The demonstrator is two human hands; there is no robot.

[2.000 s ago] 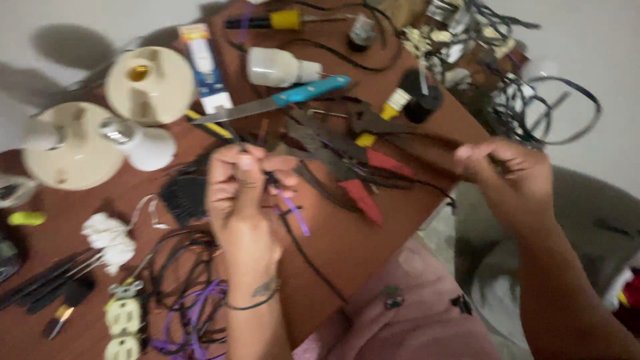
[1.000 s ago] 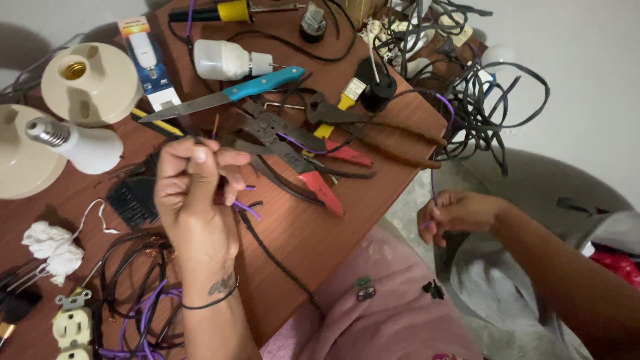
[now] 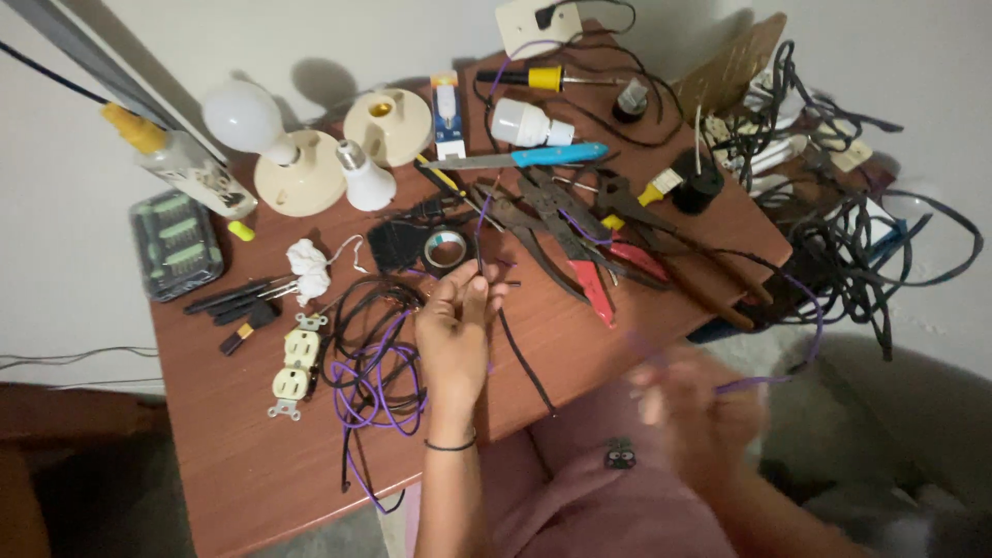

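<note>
My left hand (image 3: 459,322) pinches a thin black cable (image 3: 524,361) above the brown table; one end hangs toward the front edge and a purple wire rises above the fingers. Blurred, my right hand (image 3: 690,403) is over my lap with a purple wire (image 3: 756,382) at its fingers. Just beyond my left hand lies a roll of black tape (image 3: 446,249). Pliers with red grips (image 3: 592,291) and larger rusty pincers (image 3: 701,283) lie between and beyond the hands. Left of my left hand is a coil of black and purple wire (image 3: 377,387).
A blue-handled knife (image 3: 559,154), LED bulbs (image 3: 369,182), lamp sockets (image 3: 387,128) and a soldering iron (image 3: 545,78) lie at the back. A duplex receptacle (image 3: 296,364), screwdrivers (image 3: 232,298) and a bit case (image 3: 177,246) are at left. Tangled black cable (image 3: 860,263) sits at right.
The view has swung so that more of the table's left side shows. My right hand has moved nearer to my body, over my lap. My left hand still pinches the cable.
</note>
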